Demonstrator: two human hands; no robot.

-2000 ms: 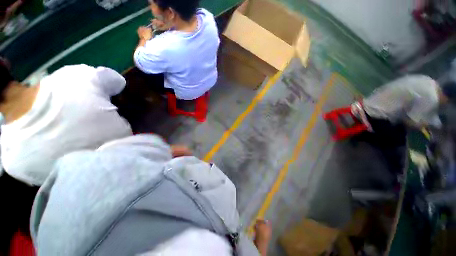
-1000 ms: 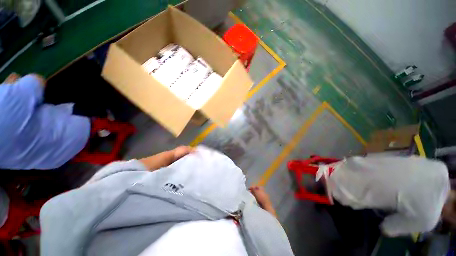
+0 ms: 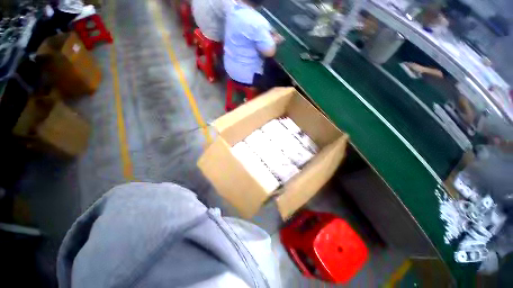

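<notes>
An open cardboard carton (image 3: 239,188) stands in front of me beside the green bench, its flaps spread. White packed housings (image 3: 273,151) lie in rows inside it. A red plastic stool (image 3: 339,250) stands just below the carton. Neither of my hands is in view; only my grey jacket shows at the bottom.
The green bench (image 3: 365,126) runs diagonally along the right, with a heap of white housings (image 3: 472,225) at its lower right. A person in light blue (image 3: 243,42) sits beyond the carton. More cartons (image 3: 59,126) stand at left, past yellow floor lines.
The view has turned: the carton now lies nearer the middle, with the bench on the right. The red stool appears closer, below the carton. My hands have left the picture.
</notes>
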